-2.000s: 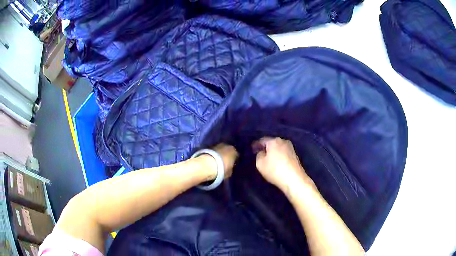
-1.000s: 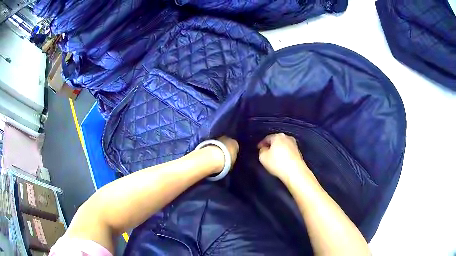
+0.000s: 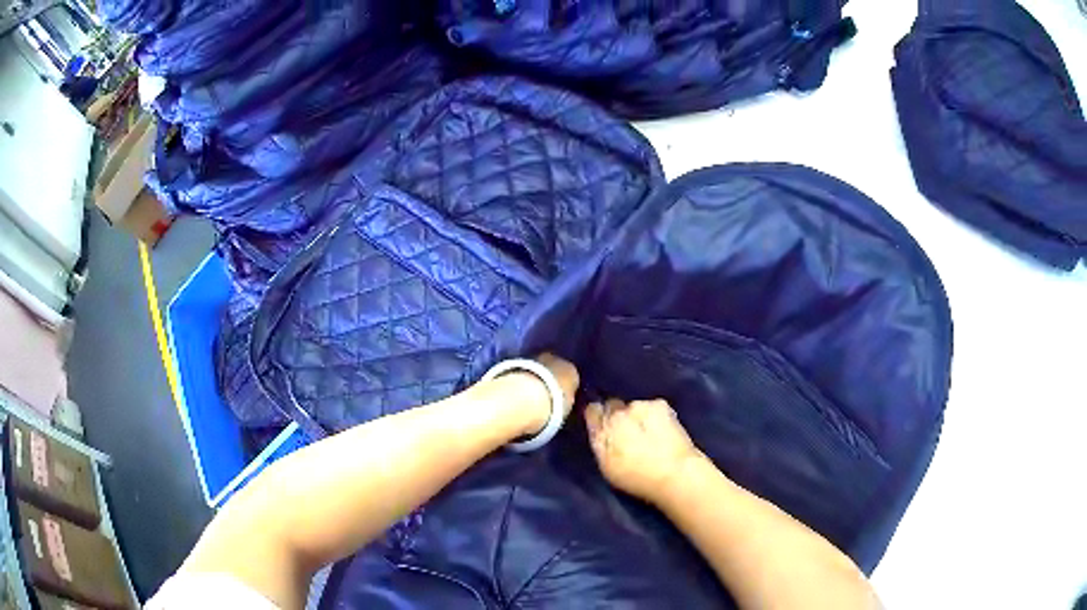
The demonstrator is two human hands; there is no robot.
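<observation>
A navy backpack lies opened out, its shiny dark lining (image 3: pixel 775 256) facing up, with a curved inner pocket (image 3: pixel 763 381) across it. My left hand (image 3: pixel 558 379), with a pale bangle at the wrist, reaches into the fold of the bag; its fingers are mostly hidden by the dark fabric. My right hand (image 3: pixel 638 443) is bent over the lining just right of it, fingers curled at the dark seam area. The fingertips of both hands are close together. Whether they pinch fabric is too dark to tell.
A quilted navy backpack (image 3: pixel 358 310) lies at the left, against the open bag. More navy bags (image 3: pixel 298 95) are piled behind. Another bag (image 3: pixel 995 119) lies at the far right on the white table (image 3: pixel 1013 393). A blue crate (image 3: pixel 197 358) stands on the floor at left.
My right hand has moved down and left, closer to my left hand. The whole scene sits lower in view. More of the inner pocket shows than two seconds ago.
</observation>
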